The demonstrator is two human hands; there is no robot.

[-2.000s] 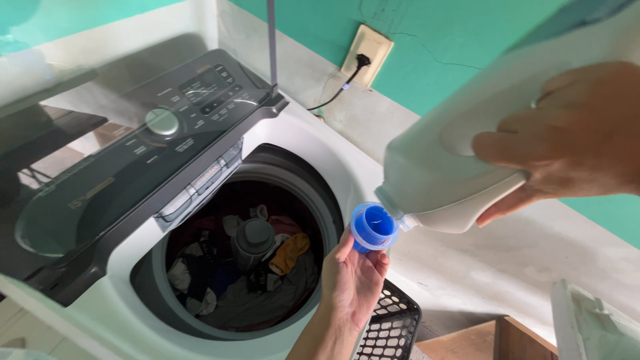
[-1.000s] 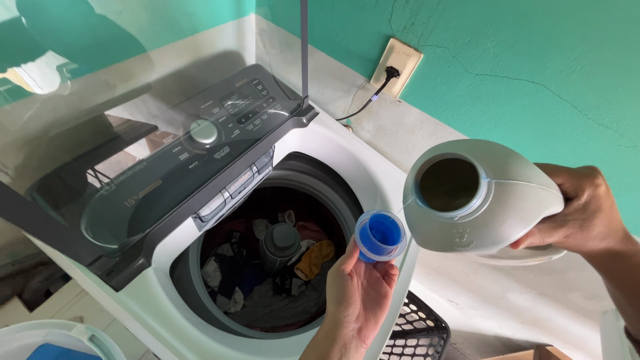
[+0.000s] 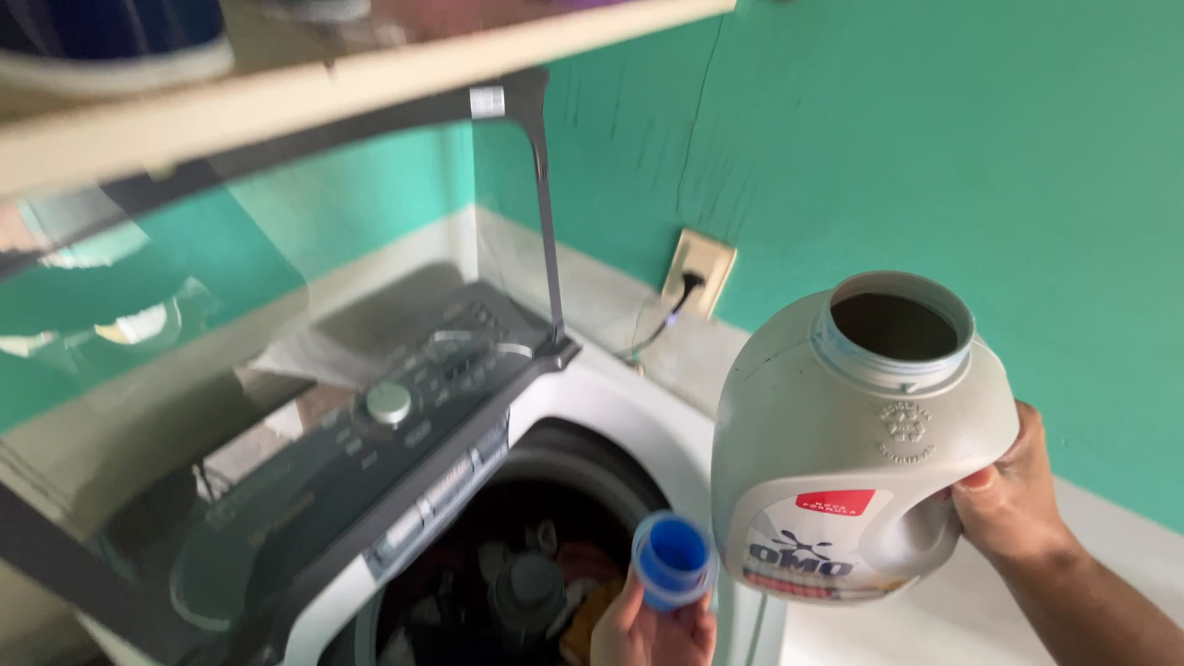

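Observation:
My left hand [image 3: 655, 629] holds a blue plastic measuring cap [image 3: 673, 560] with its mouth facing up, over the right edge of the washer's drum opening. Whether liquid lies in the cap, I cannot tell. My right hand [image 3: 1013, 495] grips the handle of a white Omo detergent bottle [image 3: 860, 435], which is uncapped and nearly upright, its dark mouth tilted toward me. Bottle and cap are side by side. Below the left hand, clothes [image 3: 592, 615] lie around the agitator [image 3: 530, 592] in the drum of the top-loading washing machine [image 3: 629, 416].
The washer's clear lid [image 3: 548, 213] stands raised behind the control panel [image 3: 388, 404]. A shelf [image 3: 370, 88] with containers juts in at upper left. On the green wall, a power outlet [image 3: 700, 274] holds a black plug with its cord.
The bottle, tipped with its mouth at the cap two seconds ago, has been turned back up and away from it. My left hand still holds the cap. The view has tilted upward, bringing in the shelf.

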